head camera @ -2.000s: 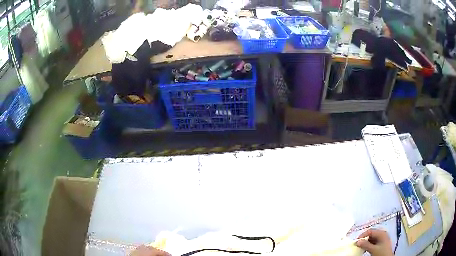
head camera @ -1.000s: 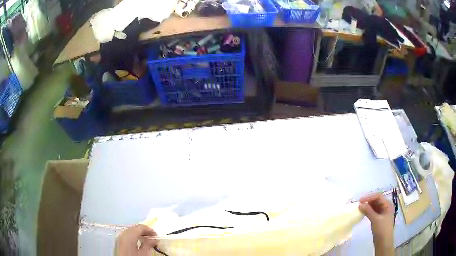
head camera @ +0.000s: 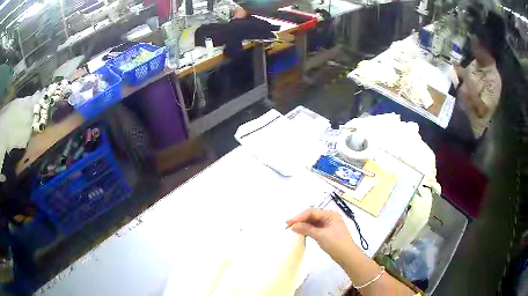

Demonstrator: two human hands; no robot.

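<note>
A cream garment lies at the near part of the whitish table, overexposed and cut off by the bottom edge. My right hand pinches the garment's upper right corner between thumb and fingers; a pale bracelet is on the wrist. My left hand is out of the picture. The black cord does not show. Small black snips with a dangling loop lie just right of my right hand.
Beyond my right hand are a blue-screened phone, a tape roll, brown card and paper sheets. Cream cloth hangs over the table's right end. A seated person is at another table.
The view has swung to the right, showing the table's right end and another person. My left hand and the black cord have left the picture. My right hand still holds the garment.
</note>
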